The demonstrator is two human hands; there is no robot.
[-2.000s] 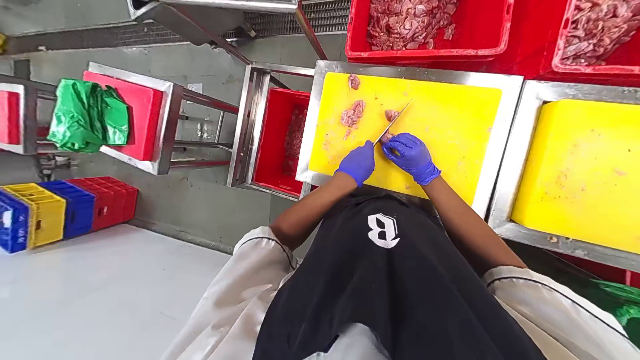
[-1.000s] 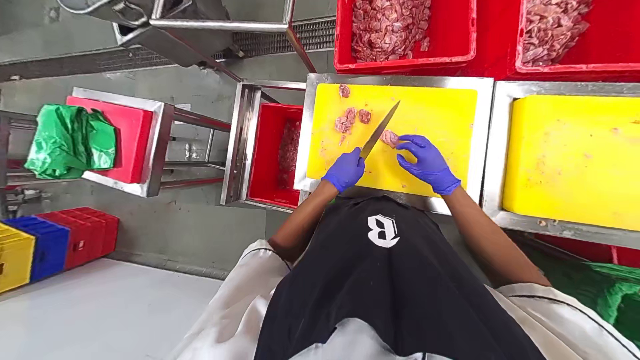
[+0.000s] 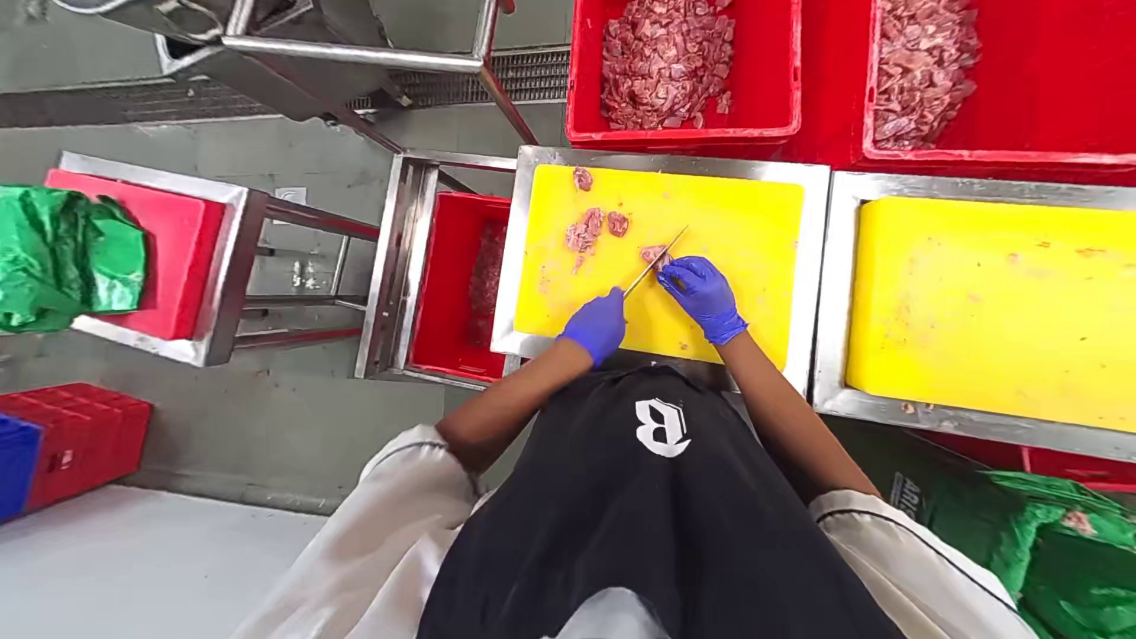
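Note:
My left hand point(image 3: 596, 328), in a blue glove, is closed around the handle of a knife point(image 3: 655, 261). The blade points up and right across the yellow cutting board point(image 3: 745, 213), over a small piece of raw meat point(image 3: 652, 255). My right hand point(image 3: 701, 297), gloved too, has its fingertips at the right side of that piece; the fingers partly hide it. Several other raw meat pieces point(image 3: 586, 231) lie on the left part of the board, apart from the blade.
Red crates with cut meat point(image 3: 667, 67) point(image 3: 923, 71) stand beyond the board. Another red crate point(image 3: 426, 293) is at its left. A second yellow board point(image 3: 994, 302) adjoins on the right. Green plastic point(image 3: 67, 257) covers part of a red board point(image 3: 173, 257) at far left.
The knife blade, which stood left of the meat piece one second ago, now lies across it. My right fingers have drawn in close to the piece.

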